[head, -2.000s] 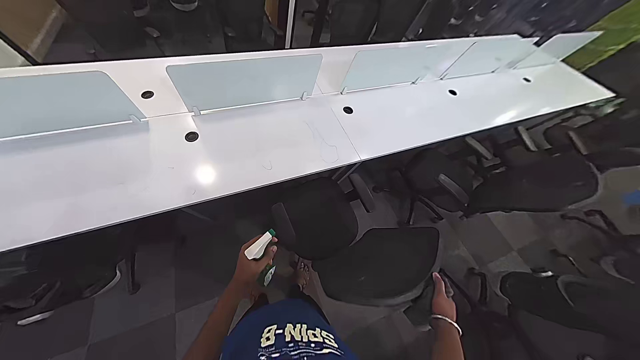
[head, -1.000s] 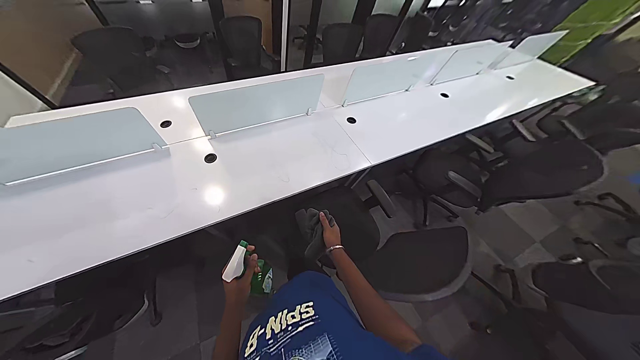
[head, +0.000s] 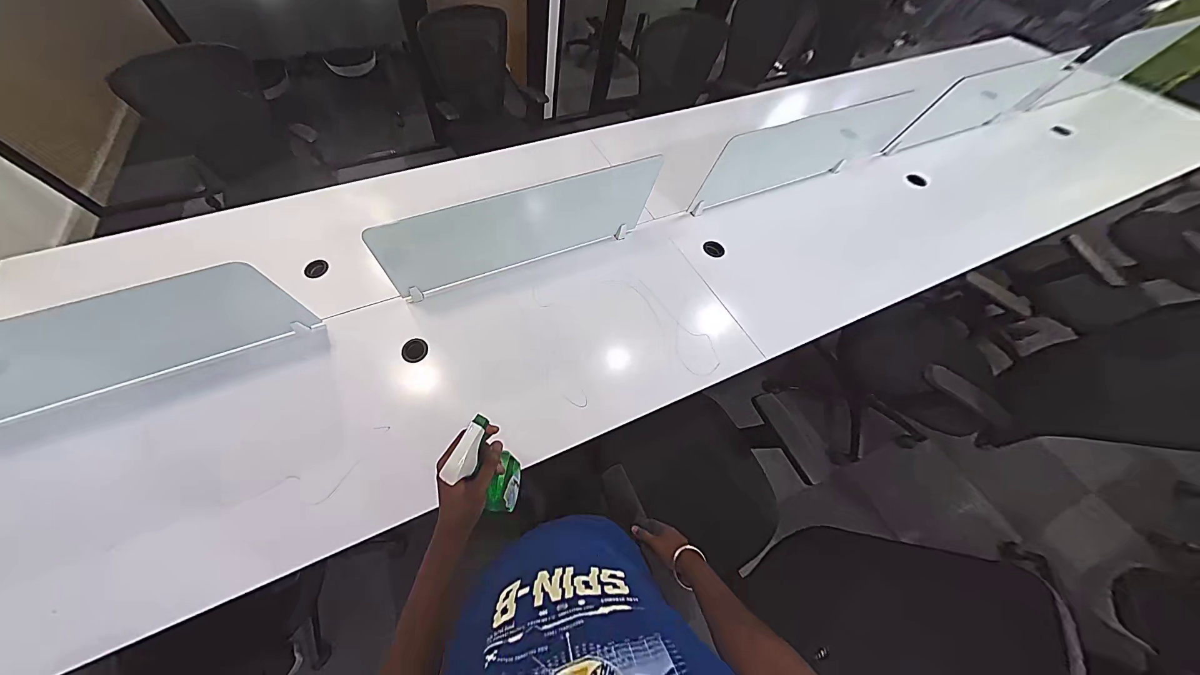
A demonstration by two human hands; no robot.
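Note:
My left hand (head: pixel 466 473) is closed around a green spray bottle (head: pixel 504 483) with a white trigger head, held at the front edge of a long white desk (head: pixel 553 375). Lower and to the right, my right hand (head: pixel 659 539) is beside the armrest of a black office chair (head: pixel 708 469). A dark shape touches its fingers, and I cannot tell whether it is a cloth or part of the chair. Thin curved marks lie on the desktop in front of the bottle.
Frosted glass dividers (head: pixel 525 225) stand along the middle of the desk. Round black cable grommets (head: pixel 414 351) are set in its top. More office chairs (head: pixel 1106 375) crowd the near side at the right, and others (head: pixel 464 66) stand behind the desk.
My left hand has raised the spray bottle to the desk's edge. My right hand, which held a dark cloth near the chair a second ago, has moved lower.

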